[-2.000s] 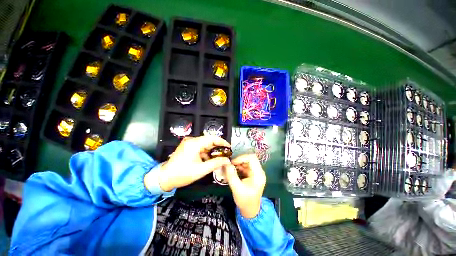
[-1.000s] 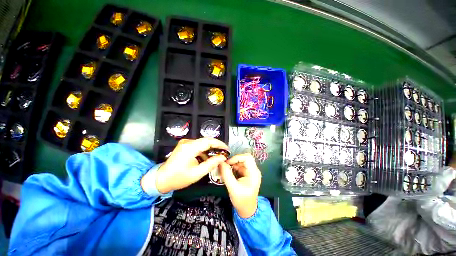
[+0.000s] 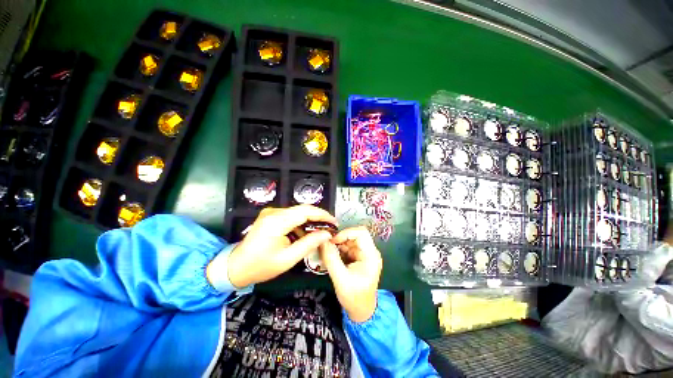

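Observation:
My left hand [image 3: 277,247] grips a dark round housing [image 3: 319,227] by its rim, at the near end of the middle black pocket tray [image 3: 237,96]. My right hand [image 3: 354,267] has its thumb and fingertips closed together at the housing's right edge; whether they pinch a wire or small part is too small to tell. A silver-white round part [image 3: 315,260] shows just below the housing, between the hands, partly hidden by the fingers. The middle tray holds gold-centred units [image 3: 316,102] and dark silver-ringed units [image 3: 308,189].
A blue parts bin [image 3: 415,144] holds red and pink wires, with loose wires [image 3: 379,214] below it. Clear blister trays [image 3: 483,281] stand at right, above a pale yellow pad [image 3: 483,310]. More black trays [image 3: 94,129] lie at left. Another person's pale sleeve [image 3: 649,303] shows at far right.
The trays and bin have shifted slightly left in view. Both hands stay together at the housing, with only small finger movements.

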